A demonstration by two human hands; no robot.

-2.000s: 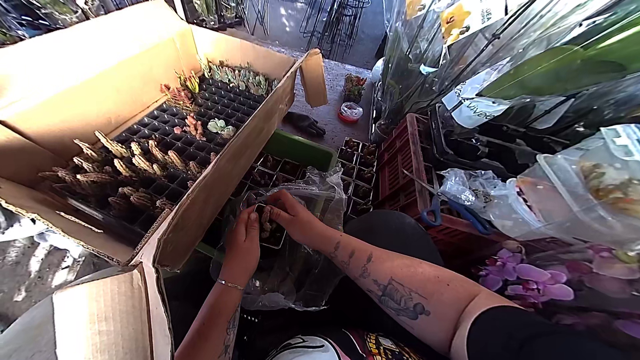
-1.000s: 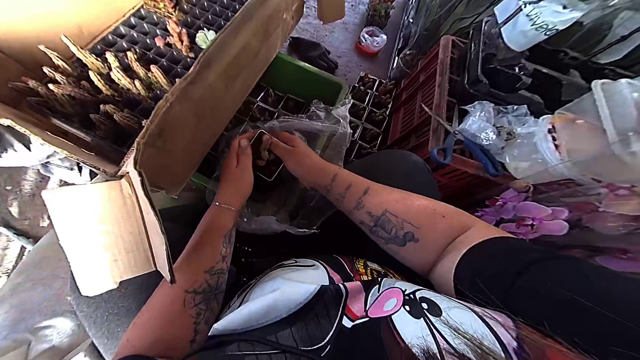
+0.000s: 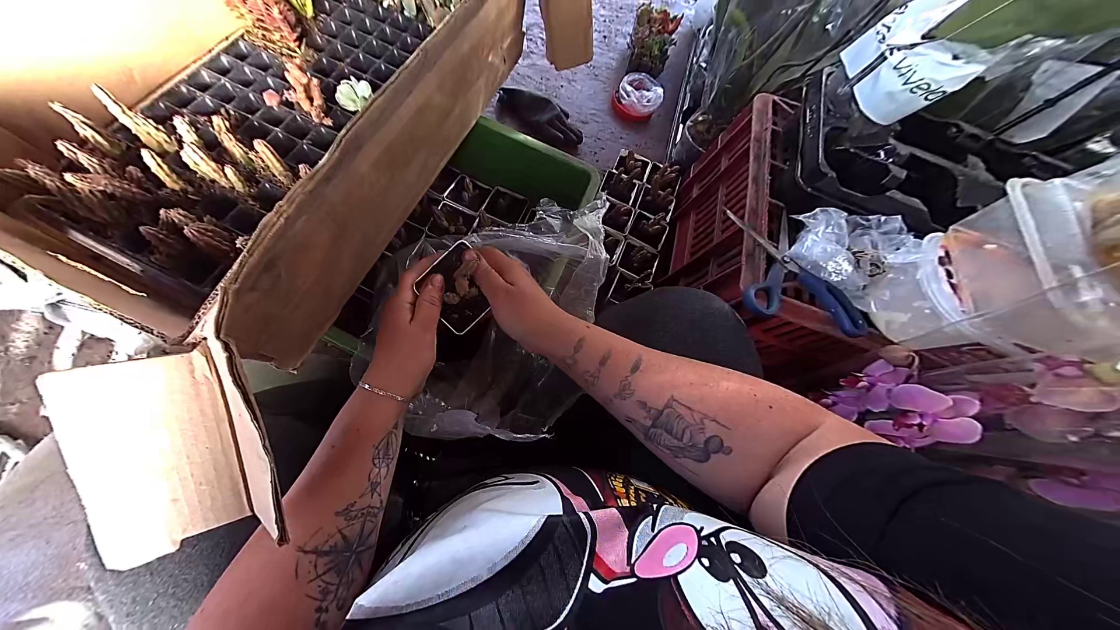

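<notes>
A small square plastic pot (image 3: pixel 457 322) with dark soil and a brownish succulent plant (image 3: pixel 462 282) is held between my hands, above a clear plastic bag (image 3: pixel 560 236) that lies open over my lap. My left hand (image 3: pixel 409 319) grips the pot's left side, its thumb at the rim. On the other side my right hand (image 3: pixel 512 293) has its thumb and fingers at the pot's right edge, touching the plant. Behind the bag is a green crate (image 3: pixel 525 162) holding several small square pots with plants. The undersides of both hands' grips are partly hidden.
At left, a cardboard box (image 3: pixel 367 175) contains a black cell tray (image 3: pixel 367 52) with cactus cuttings (image 3: pixel 140 122). Blue-handled scissors (image 3: pixel 822 293) rest by a red plastic crate (image 3: pixel 731 192) at right. Beyond lie a black glove (image 3: pixel 538 116) and a red-based tub (image 3: pixel 637 98). Pink orchids (image 3: pixel 927 411) stand near my right arm.
Both hands stay at the pot throughout, with only small finger shifts. The view has tilted down and come closer since the earliest frame.
</notes>
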